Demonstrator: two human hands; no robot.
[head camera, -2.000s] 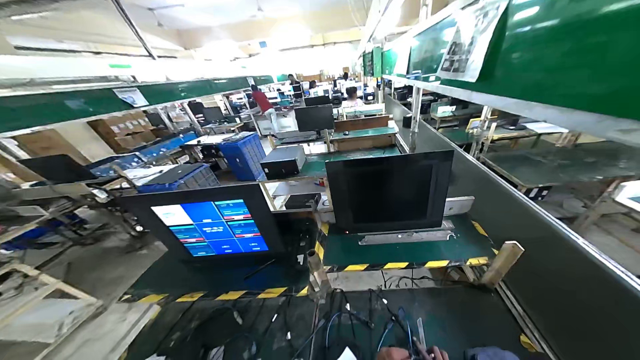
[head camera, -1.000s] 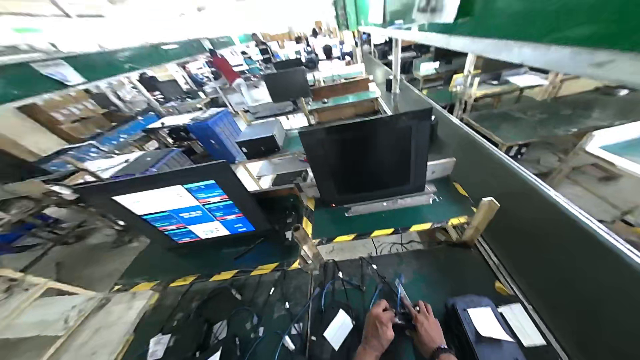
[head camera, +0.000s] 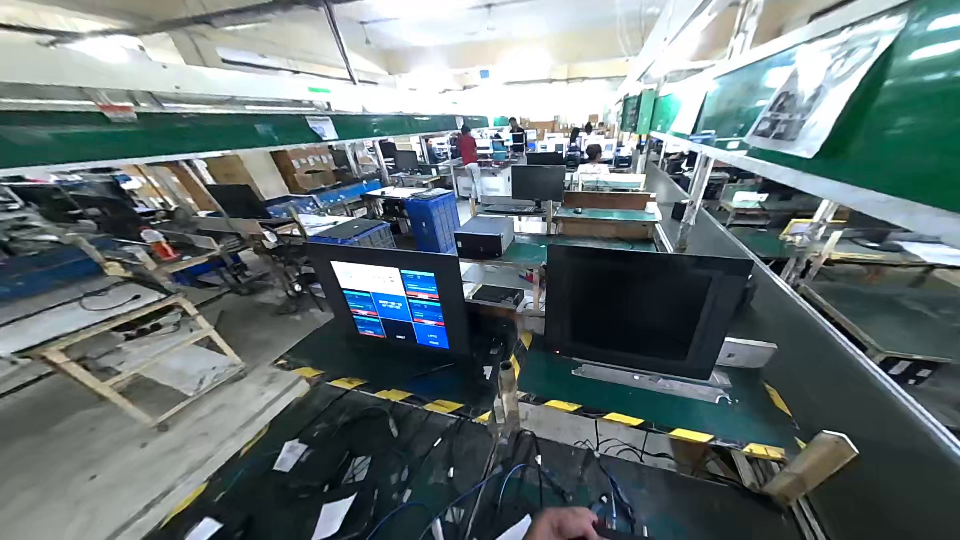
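My left hand (head camera: 562, 523) shows only in part at the bottom edge of the head view, its fingers against the end of a dark object (head camera: 622, 533) that the frame cuts off. Whether the fingers grip it cannot be told. My right hand is out of view. Black and blue cables (head camera: 517, 469) lie tangled on the dark bench just above and left of the hand. White paper sheets (head camera: 334, 516) lie further left. Beyond the bench stand a display with a lit blue and white screen (head camera: 394, 304) and a display with a dark screen (head camera: 637, 307).
A wooden post (head camera: 814, 466) rises at the bench's right corner, and another post (head camera: 508, 397) stands mid-bench. Yellow and black tape (head camera: 562, 406) edges the table beyond a gap. A long dark partition (head camera: 847, 420) runs along the right. Several people are far back.
The view has tilted up since one second ago. Both hands showed on the bench then, close together at a small item; now only part of the left hand shows.
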